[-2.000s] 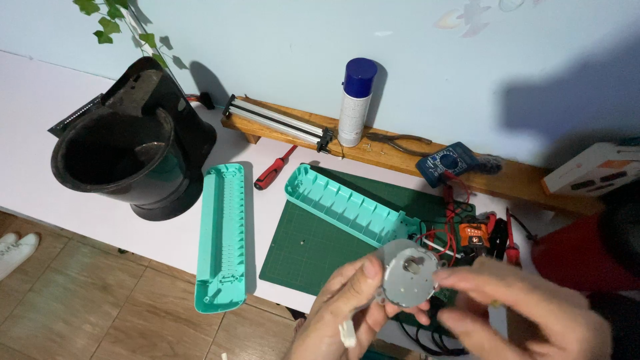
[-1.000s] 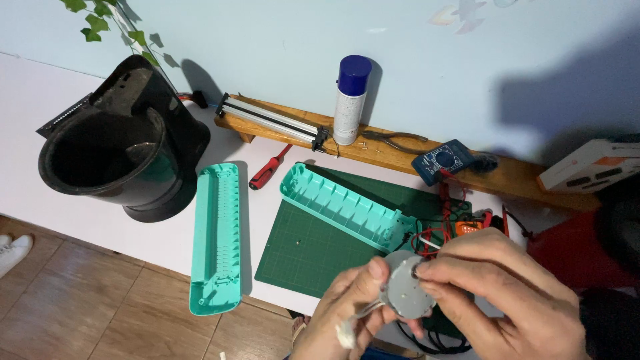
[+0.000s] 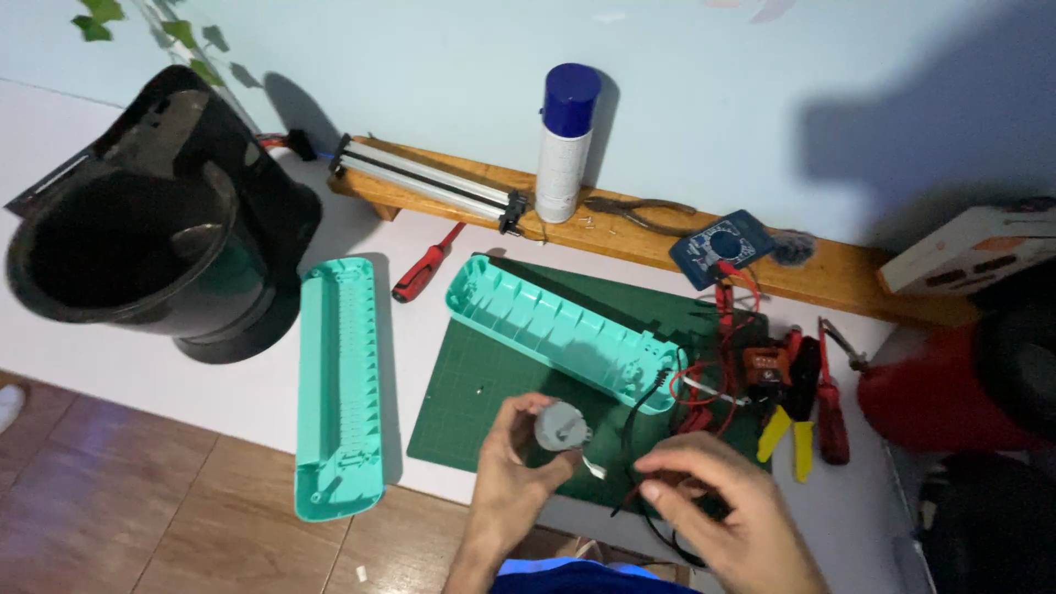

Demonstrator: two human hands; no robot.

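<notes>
My left hand point(image 3: 516, 483) grips a round grey metal part point(image 3: 561, 426), seemingly a small motor, by its rim; a short white connector point(image 3: 594, 469) hangs from it. Just right of it is my right hand point(image 3: 714, 503), thumb and forefinger a little apart, with nothing seen between them. Beyond both hands, a turquoise plastic housing half point(image 3: 569, 334) lies open side up on a green cutting mat point(image 3: 445, 412). A matching turquoise half point(image 3: 340, 388) rests to the left on the white table. A black cable point(image 3: 631, 429) runs beside my right hand.
On a wooden ledge point(image 3: 833, 272) are a spray can point(image 3: 565, 148), pliers point(image 3: 639, 214), a heating element point(image 3: 429, 186) and a blue multimeter point(image 3: 722, 247). A red screwdriver point(image 3: 425, 268) lies before it. Black bucket-shaped container point(image 3: 124, 305) at left; yellow-handled tool point(image 3: 788, 441) and red leads point(image 3: 726, 330) at right.
My right hand has come away from the grey part, which it touched a second ago. My left hand still holds that part, now turned differently.
</notes>
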